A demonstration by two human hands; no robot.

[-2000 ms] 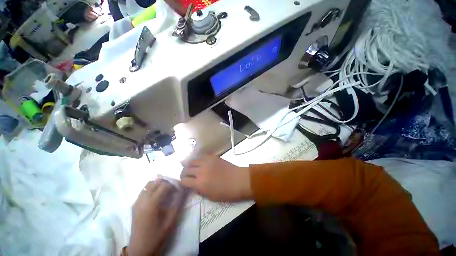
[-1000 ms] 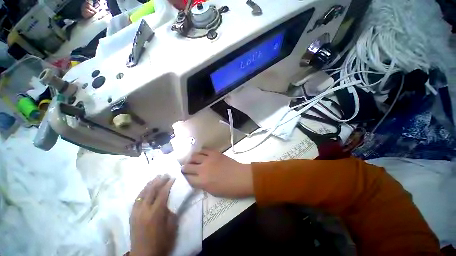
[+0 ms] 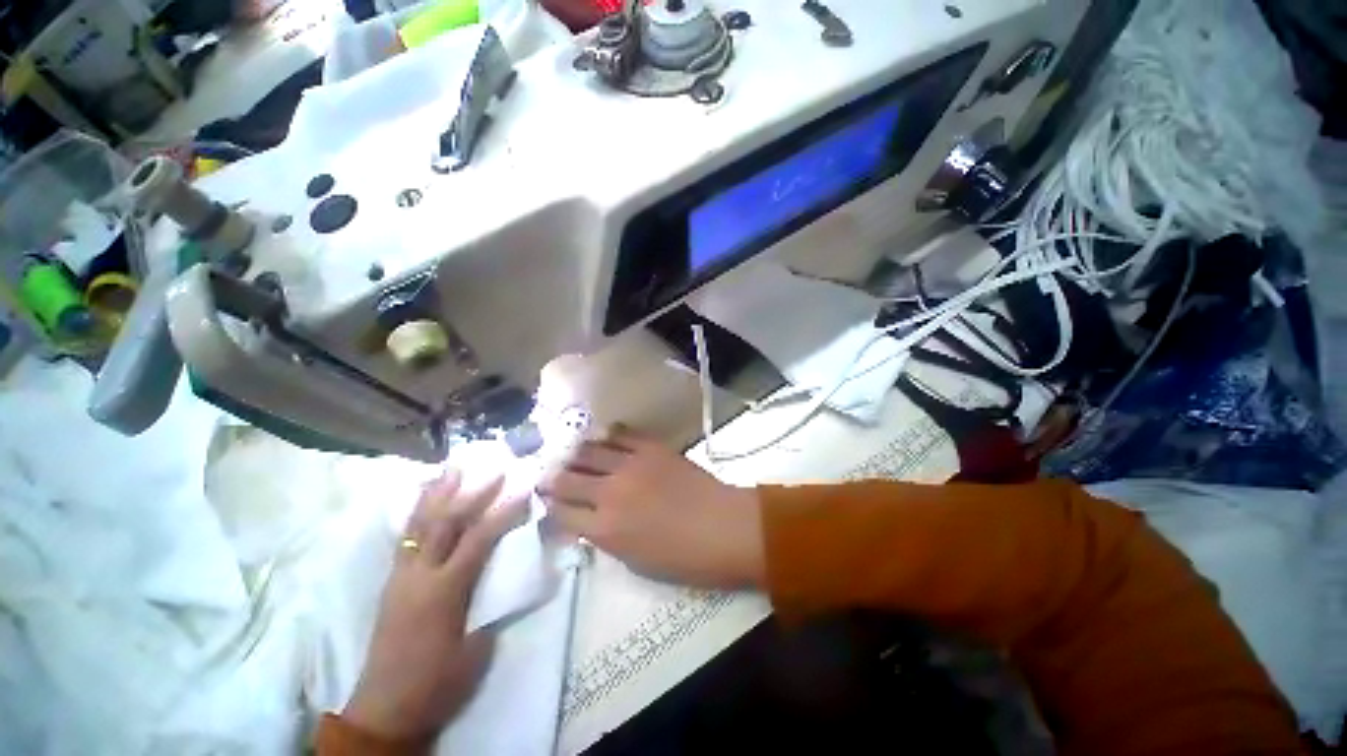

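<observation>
White fabric (image 3: 510, 569) lies under both hands in front of the sewing machine (image 3: 488, 192), running from the needle area down to the lower edge. My left hand (image 3: 429, 591), with a ring on one finger, lies flat on it, fingertips near the presser foot (image 3: 480, 428). My right hand (image 3: 650, 510) rests just right of the foot, fingers bent on the fabric's edge. The lamp glare washes out the needle, and whether the fingers pinch the cloth is hard to see.
White garments (image 3: 104, 547) are heaped at left. A tangled bundle of white strips (image 3: 1152, 163) hangs at right over dark straps. A loose white piece (image 3: 805, 332) lies below the display. A printed ruler (image 3: 665, 643) runs along the table edge. A bin with a green cone (image 3: 56, 300) stands at left.
My left hand has moved up and closer to the presser foot. My right hand stays beside the foot. The fabric's right edge has shifted slightly left. The view has tilted a little.
</observation>
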